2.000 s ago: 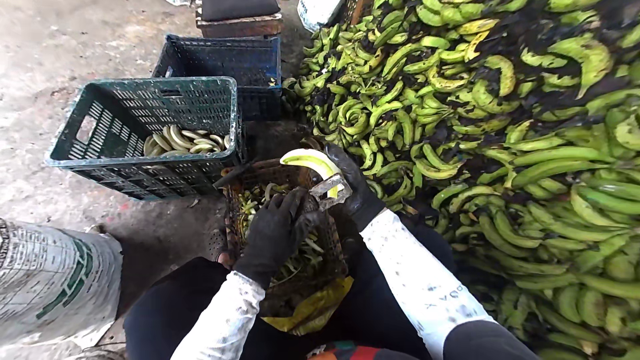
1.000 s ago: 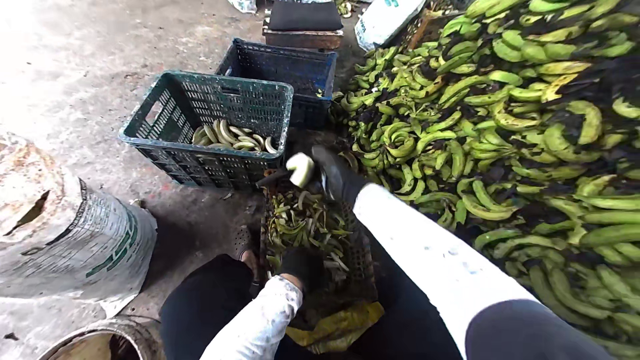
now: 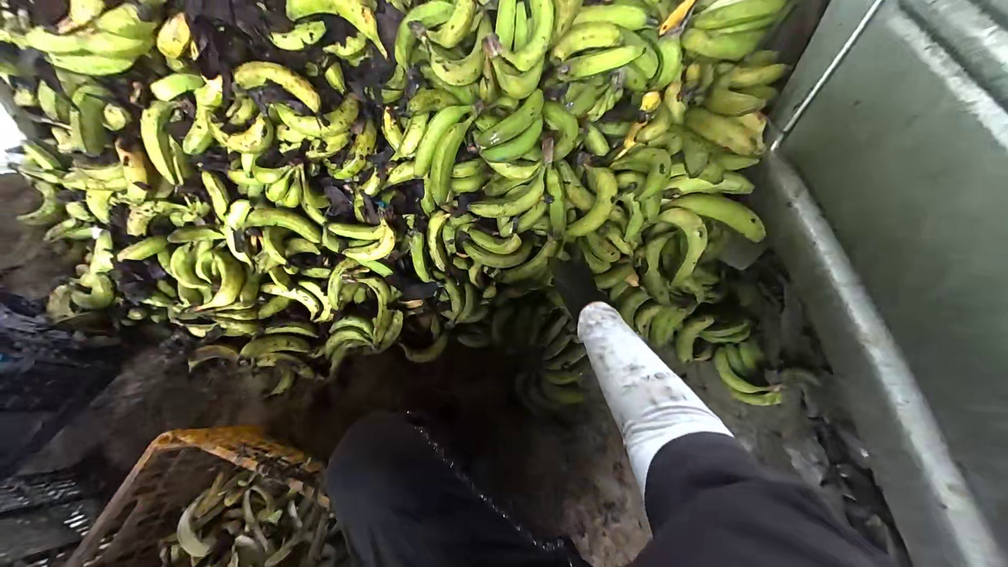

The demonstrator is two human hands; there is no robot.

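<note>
My right hand (image 3: 576,282), in a dark glove below a white sleeve, reaches to the near edge of a large heap of green plantains (image 3: 504,197). It touches or is very close to the fruit there; dark glove and shadow merge, so whether its fingers hold a plantain cannot be seen. My left hand is out of view. At the lower left, an orange-rimmed crate (image 3: 213,433) holds a pile of plantain peels (image 3: 252,516).
A grey-green metal wall (image 3: 906,236) with a pale ledge bounds the heap on the right. Dark plastic crates (image 3: 39,504) show at the lower left edge. My knee (image 3: 378,472) is beside the peel crate. Dark leaf scraps lie among the fruit.
The view has swung far to the right, onto the heap. My right hand, which held a peeled piece near the green crate one second ago, is now at the heap. My left hand has left the view.
</note>
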